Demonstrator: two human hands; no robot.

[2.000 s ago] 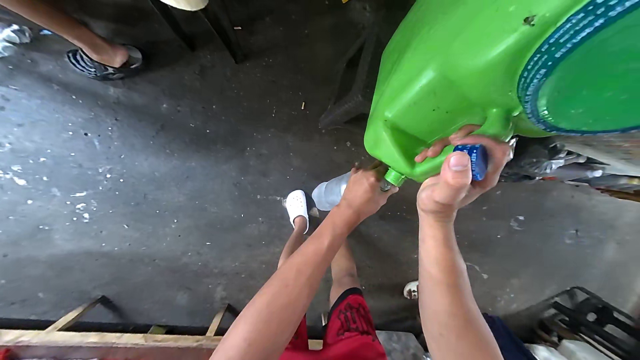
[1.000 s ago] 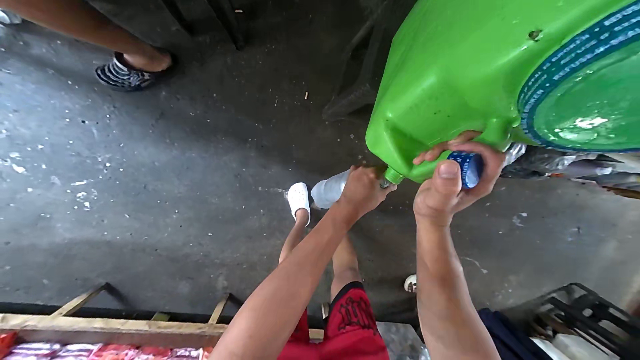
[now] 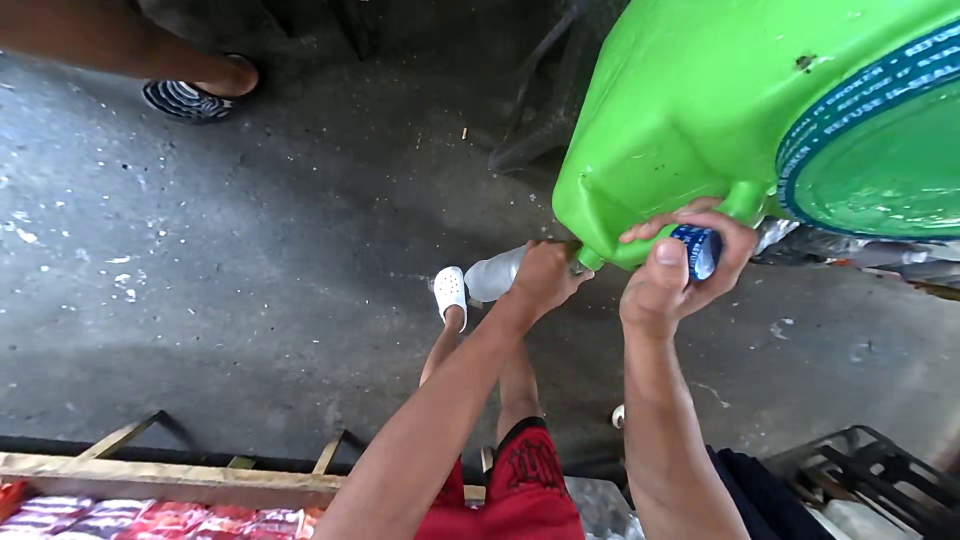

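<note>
A large green plastic jug (image 3: 675,127) with a round blue-edged label fills the upper right, its spout pointing down and left. My right hand (image 3: 690,255) grips the jug's handle, and a blue cap (image 3: 699,251) shows between its thumb and fingers. Around the neck of a translucent plastic bottle (image 3: 495,275) my left hand (image 3: 551,274) is closed, holding the bottle's mouth against the jug's spout (image 3: 590,259). The fingers hide most of the neck. Whether liquid flows cannot be told.
Another person's foot in a patterned slipper (image 3: 187,101) is at the upper left. A wooden-edged stand (image 3: 172,480) with red and white packets (image 3: 180,519) lies lower left. Dark furniture legs (image 3: 532,146) stand behind the jug. A black rack (image 3: 870,472) is at the lower right.
The view has shifted, bringing more of the packets into sight at the lower left. Both hands keep their hold on the jug and bottle.
</note>
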